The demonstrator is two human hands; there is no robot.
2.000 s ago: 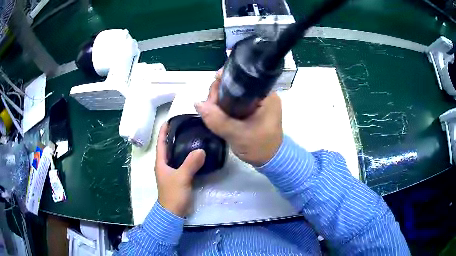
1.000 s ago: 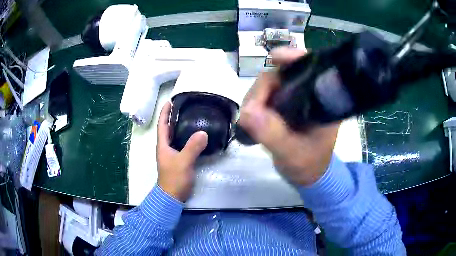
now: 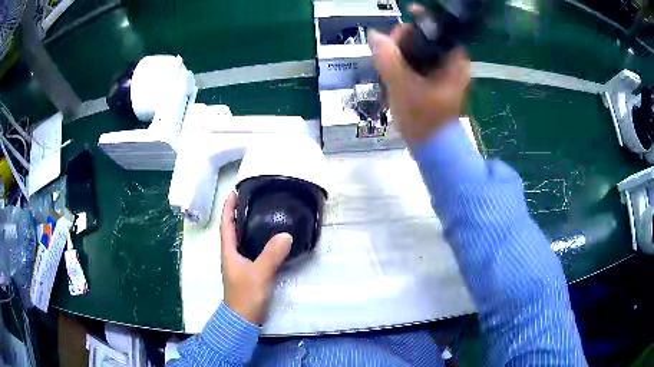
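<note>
A white dome camera (image 3: 287, 154) with a bracket arm lies on the white mat (image 3: 373, 236), its black domed front (image 3: 281, 215) facing me. My left hand (image 3: 251, 265) holds the domed front from the left and below, with the thumb on the black surface. My right hand (image 3: 423, 86) is raised at the top, above the right of the screw feeder, around the black electric screwdriver (image 3: 437, 36). The hand and the screwdriver are blurred. The screwdriver's tip is not visible.
The screw feeder (image 3: 348, 69) stands behind the mat, with a shiny metallic front. Another white camera (image 3: 154, 89) stands at back left on the green bench (image 3: 143, 251). White camera housings (image 3: 631, 115) are at the right edge. A black object and small items lie at left.
My right hand has moved up and away from the domed front with the screwdriver, towards the back. My left hand stays on the domed front.
</note>
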